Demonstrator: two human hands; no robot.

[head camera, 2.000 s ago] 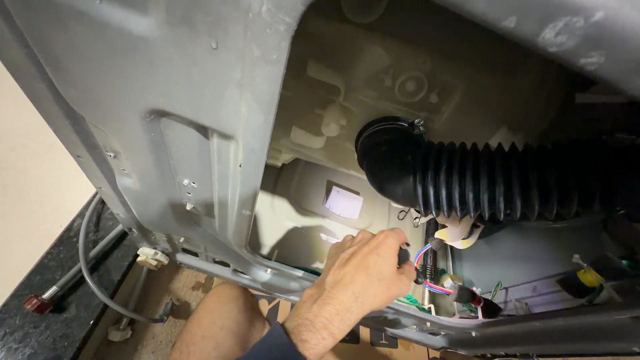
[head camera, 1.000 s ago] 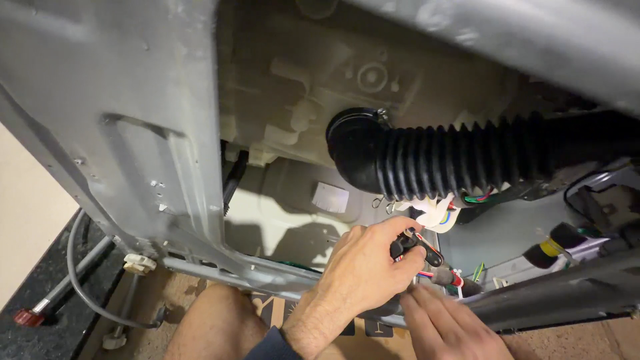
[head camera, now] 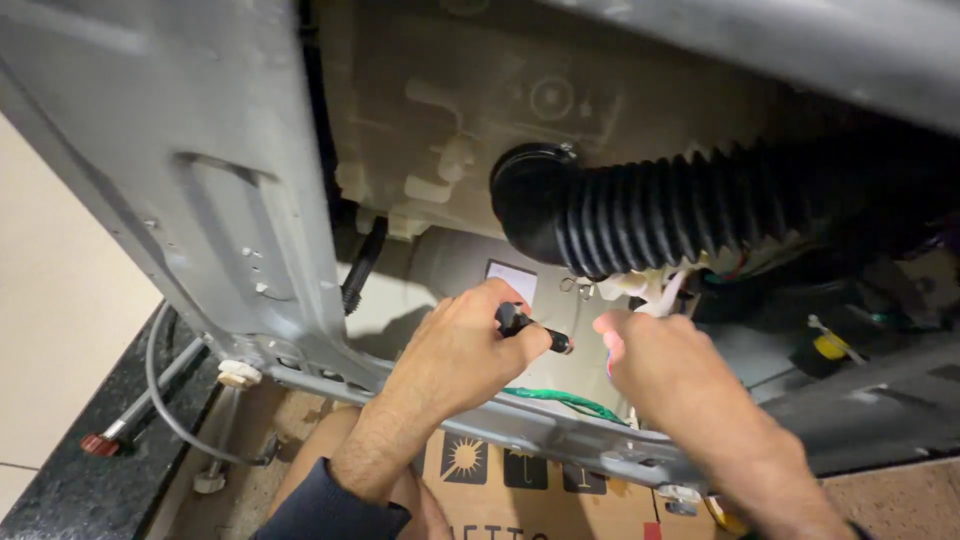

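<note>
Between the thumb and fingers of my left hand point(head camera: 469, 349) is a small black cylindrical part point(head camera: 532, 328) with a reddish end, inside the opening of a grey metal appliance cabinet point(head camera: 225, 195). To its right, my right hand point(head camera: 667, 352) is closed around red and blue wires point(head camera: 610, 364); most of them are hidden by the fingers. Just above both hands runs a black corrugated rubber hose point(head camera: 645, 210), clamped to a large grey plastic tub point(head camera: 480, 97). Two metal spring clips point(head camera: 577, 286) and a white label point(head camera: 513, 283) show behind the hands.
A green wire bundle point(head camera: 574, 401) lies along the cabinet's lower edge. Printed cardboard point(head camera: 547, 502) is beneath it. At left, a grey hose point(head camera: 161, 397) and a metal tube with a red end point(head camera: 101, 444) rest by a dark stone slab point(head camera: 67, 480). A white levelling foot point(head camera: 238, 373) sticks out.
My hands, close together a second ago, are now apart, with the right one higher and holding the wires. The black part is in plain sight in my left hand.
</note>
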